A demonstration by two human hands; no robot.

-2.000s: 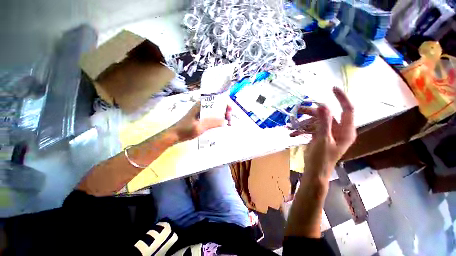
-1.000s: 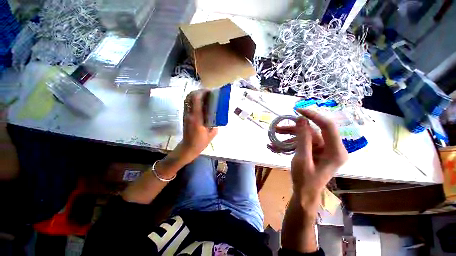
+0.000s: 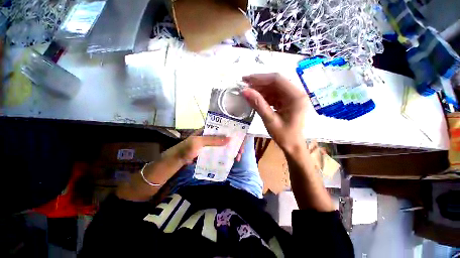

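My left hand [image 3: 204,146] holds a white retail box [image 3: 218,158] with print above my lap, its far end near the table's front edge. My right hand [image 3: 280,106] holds a coiled white cable [image 3: 234,103] between thumb and fingers. The coil lies over the grey far end of the box. Whether it is inside that end or on top of it, I cannot tell.
Blue-and-white retail boxes [image 3: 343,93] lie fanned out on the white table [image 3: 398,123]. A large cable pile [image 3: 323,30] and a brown carton [image 3: 212,22] are at the back. Clear plastic trays [image 3: 144,78] are at left. Cartons [image 3: 126,153] sit under the table.
My left hand has lowered the box towards my lap and turned its printed face up. My right hand has brought the coiled cable left to the box's far end.
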